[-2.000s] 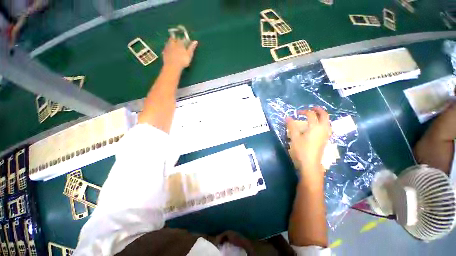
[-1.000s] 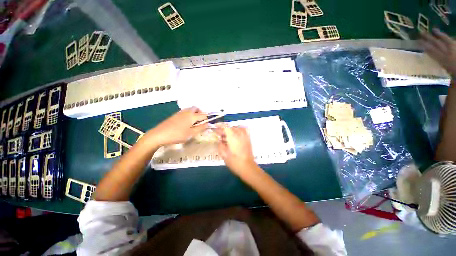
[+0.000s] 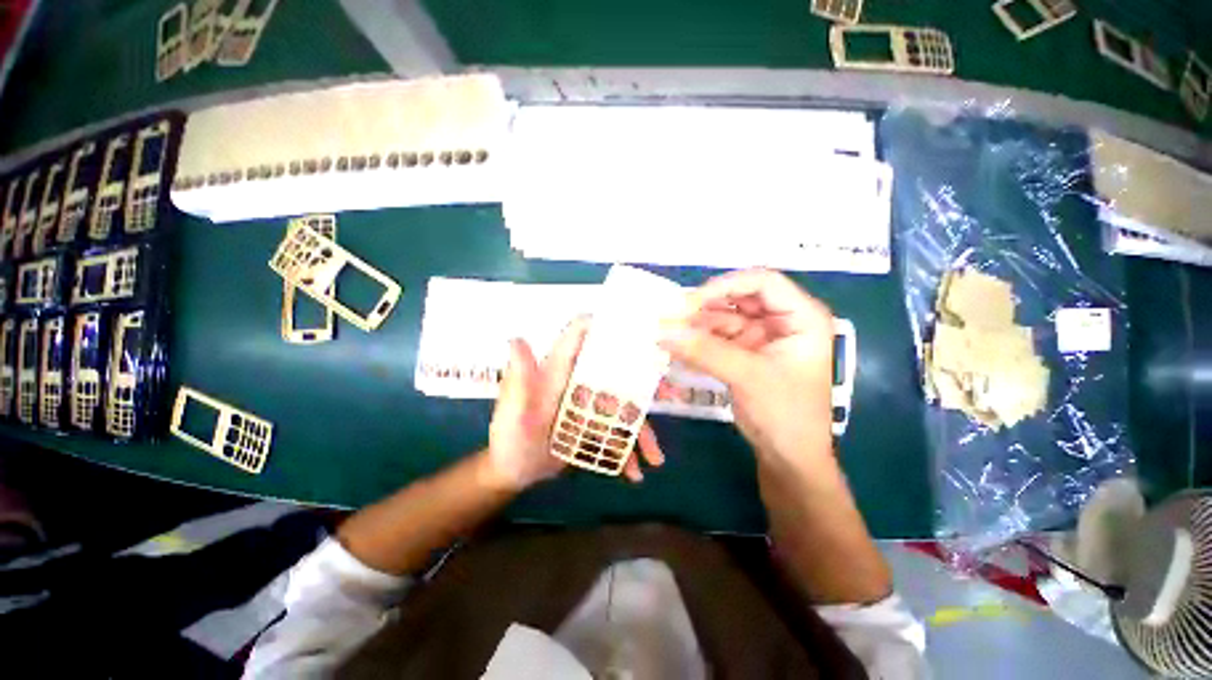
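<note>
My left hand holds a gold-beige phone front housing from below, palm up, keypad end toward me. A pale adhesive piece covers the housing's screen end. My right hand pinches at the upper right edge of this piece; whether its fingers hold the piece or only press it is hard to tell. The adhesive sheet lies under both hands, partly hidden by them.
Loose housings lie at left, beside a black blister tray. A thick sheet stack and white liner sheets lie behind. At right are peeled papers on a clear bag and a fan. Housings lie on the conveyor.
Both hands were over the adhesive sheet; now they are raised nearer me with the housing turned keypad down and the pale piece on it. The view has shifted.
</note>
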